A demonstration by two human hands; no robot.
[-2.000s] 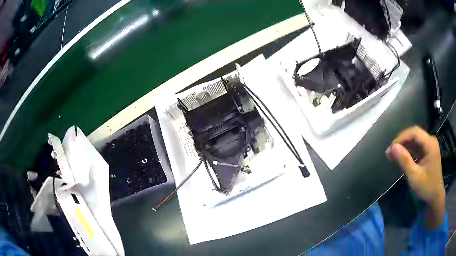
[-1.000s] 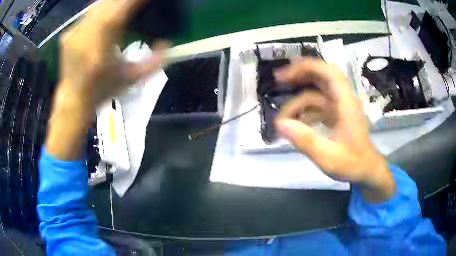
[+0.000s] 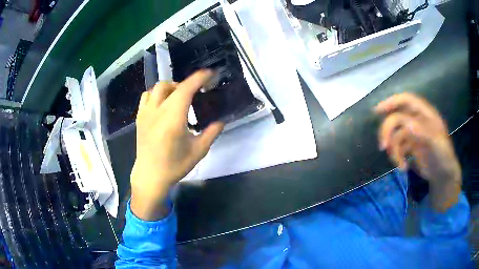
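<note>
A white housing (image 3: 247,120) with a black inner moulding (image 3: 202,52) lies on a white sheet (image 3: 294,139) in front of me. My left hand (image 3: 170,128) is over its left front side, palm down, thumb and index finger apart, with nothing seen between them. It hides part of the housing. A black cable (image 3: 258,81) runs along the housing's right side and ends at the front right corner. My right hand (image 3: 415,136) is at the right over the bench edge, blurred, with fingers curled. Whether it holds anything cannot be told.
A second white housing (image 3: 367,52) with black parts lies on its own sheet at the upper right. A tray of small dark pieces (image 3: 126,94) is left of the first housing. A white cover panel (image 3: 86,160) lies further left. The green conveyor (image 3: 126,31) runs behind.
My left hand has come down from the upper left to the first housing; the dark blurred object beside it is no longer seen there. My right hand has moved off the housing to the right.
</note>
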